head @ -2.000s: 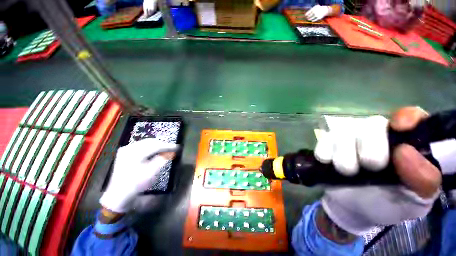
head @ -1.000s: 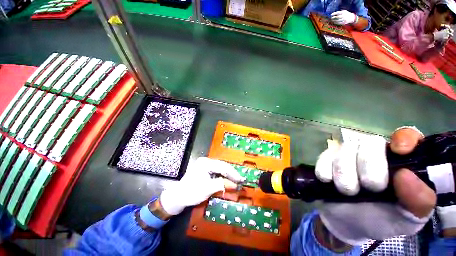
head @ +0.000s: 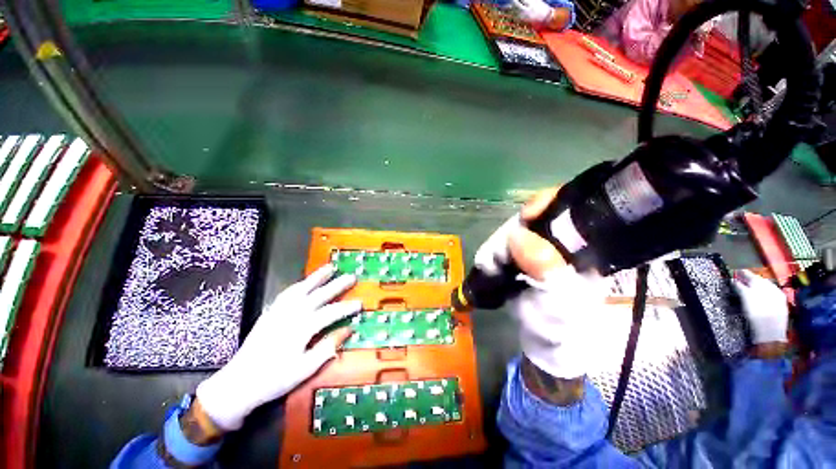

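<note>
An orange-brown fixture (head: 380, 362) lies in front of me and holds three green circuit boards, the nearest one (head: 390, 406) fully in view. My left hand (head: 289, 343), gloved in white, is spread over the fixture's left side, fingertips at the upper and middle boards (head: 403, 328); no screw is visible in it. My right hand (head: 550, 302), gloved with some bare fingertips, grips the black electric screwdriver (head: 632, 197). The driver is tilted, its yellow-ringed tip low at the fixture's right edge near the middle board. Whether the tip touches anything is unclear.
A black screw tray (head: 259, 266) is left of the fixture. Rows of white-topped bars (head: 41, 188) lie on red sheets (head: 73, 247) at far left. A metal upright (head: 92, 114) stands behind the tray. Silvery ribbed sheets (head: 655, 394) and another worker's gloved hand (head: 763, 310) are at right.
My left hand has gone from the screw tray to the fixture and now spreads flatter there. The screwdriver has swung more upright, its body and cord now visible. The camera view has shifted.
</note>
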